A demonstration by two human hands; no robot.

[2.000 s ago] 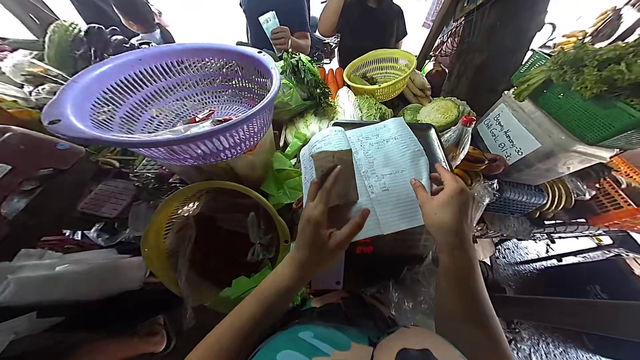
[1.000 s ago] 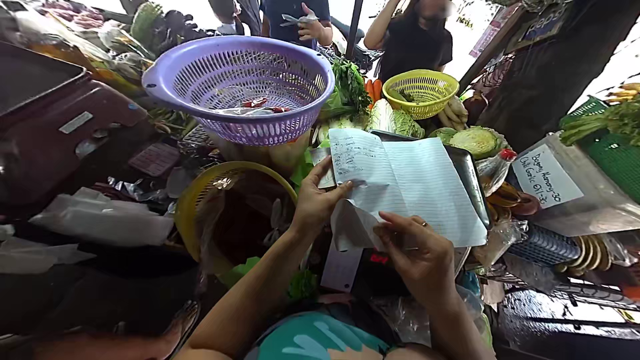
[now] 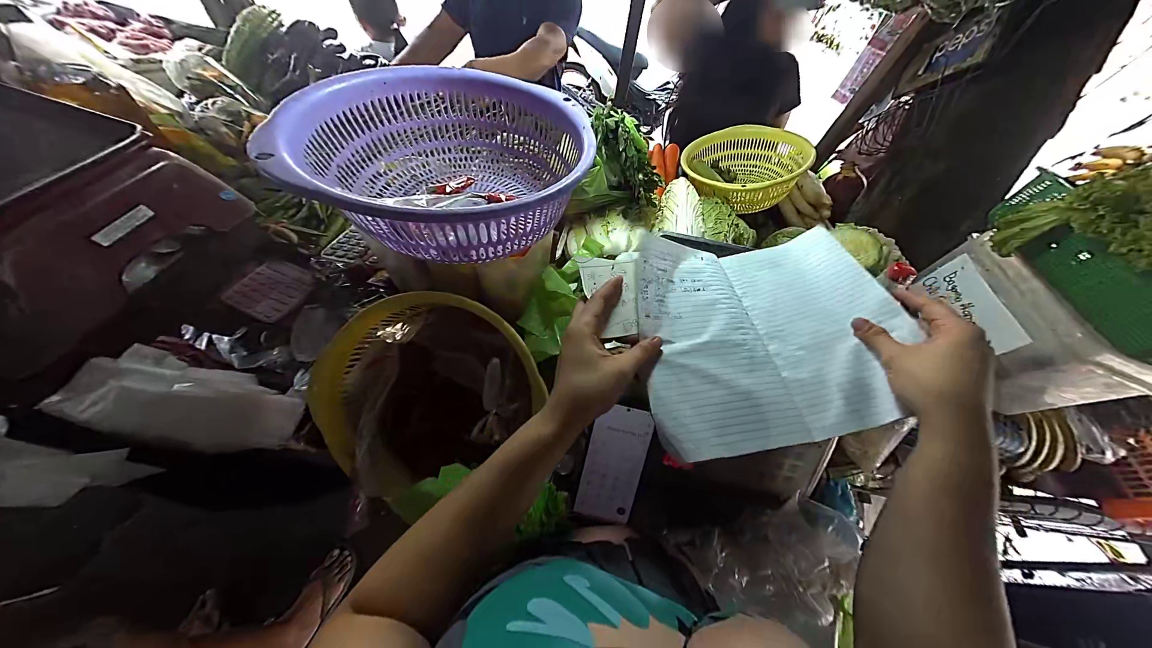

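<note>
My left hand (image 3: 598, 355) grips the left edge of a folded sheet of lined paper (image 3: 792, 351) between thumb and fingers, together with a smaller slip of paper (image 3: 621, 301) that bears writing. The sheet lies spread out, with handwriting on its upper left part and a crease down its middle. My right hand (image 3: 936, 346) pinches the sheet's right edge. Below the paper a white phone or calculator-like slab (image 3: 614, 463) lies near my lap; which of these it is I cannot tell.
A purple plastic colander (image 3: 423, 211) stands at the upper left, a yellow basket (image 3: 337, 387) below it. Beyond the paper are napa cabbage (image 3: 679, 211), carrots (image 3: 665, 160) and a small yellow colander (image 3: 749, 162). A green crate (image 3: 1093, 288) is at right. People stand behind the produce.
The brown piece seen over the paper two seconds ago no longer shows. The sheet has been opened out wider, and my right hand has moved from its lower middle to its right edge since one second ago.
</note>
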